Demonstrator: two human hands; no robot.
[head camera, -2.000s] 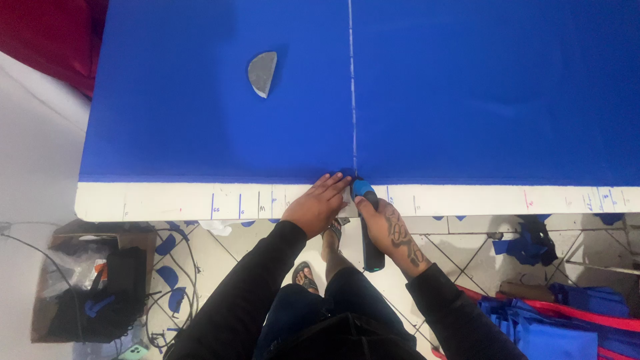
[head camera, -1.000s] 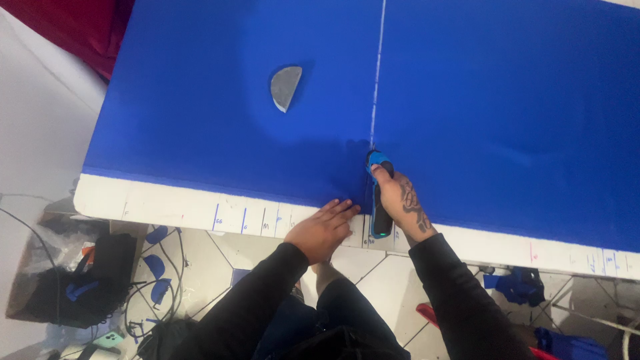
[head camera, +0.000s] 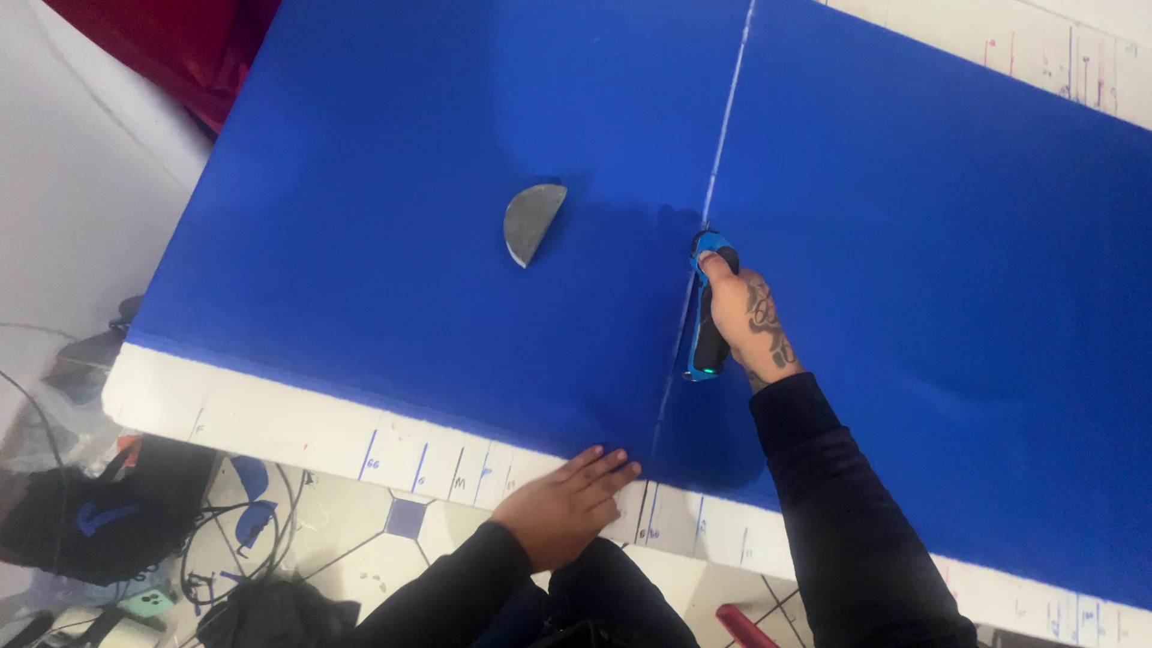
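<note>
Blue fabric (head camera: 405, 297) covers most of a white table. A white chalk line (head camera: 727, 117) crosses it from the far side toward me. My right hand (head camera: 749, 315) is closed around a blue-and-black cordless electric cutter (head camera: 709, 306), whose head sits on the line; a small green light glows at its rear end. My left hand (head camera: 567, 504) lies flat at the near edge, fingertips on the fabric and palm over the white border, holding nothing. Left of the cutter, a grey half-moon-shaped piece (head camera: 533, 223) rests on the fabric.
The table's white border (head camera: 270, 409) bears ruled marks and writing. Red fabric (head camera: 180, 45) hangs at the upper left. Cables (head camera: 292, 531), blue scraps (head camera: 255, 522) and a black bag (head camera: 108, 513) lie below at left. A red object (head camera: 745, 625) shows beneath the near edge.
My right hand has moved the cutter away from the near table edge, farther along the chalk line. My left hand remains at the edge. The view has shifted and tilted.
</note>
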